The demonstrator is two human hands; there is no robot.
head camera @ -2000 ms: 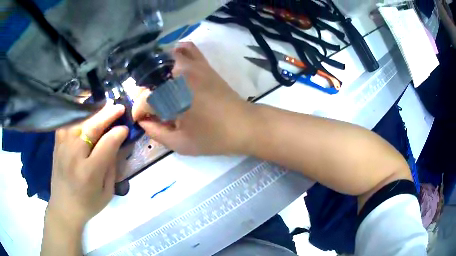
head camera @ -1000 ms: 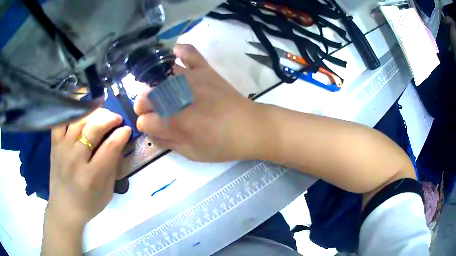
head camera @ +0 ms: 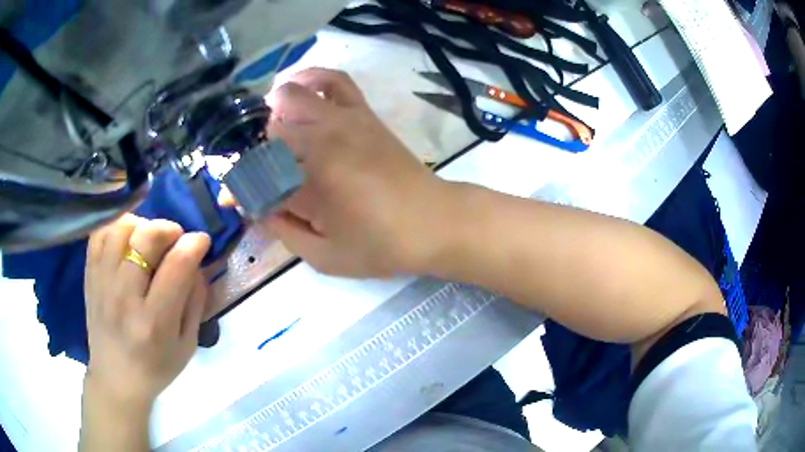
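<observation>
A navy fabric panel [head camera: 172, 201] lies under the lit needle area of the sewing machine [head camera: 53, 150], with a narrow black strip [head camera: 205, 205] along its right part. My left hand [head camera: 146, 296] has a ring and grips the near left edge of the panel between thumb and fingers. My right hand [head camera: 344, 177] is right of the needle, behind the grey ribbed knob [head camera: 265, 178]. Its fingertips are partly hidden by the knob, so what they hold cannot be told. The presser foot is mostly hidden.
Tangled black strips [head camera: 494, 53] lie at the upper middle, over snips with orange and blue handles [head camera: 538, 128]. A black-handled tool [head camera: 625, 66] and a paper sheet [head camera: 719, 62] are at upper right. Navy cloth [head camera: 53, 291] is at left. A ruler scale [head camera: 353, 371] runs along the table edge.
The view has shifted slightly. More of the navy panel and the black strip shows between my hands. My right hand's fingers have moved up and away from the panel's near edge.
</observation>
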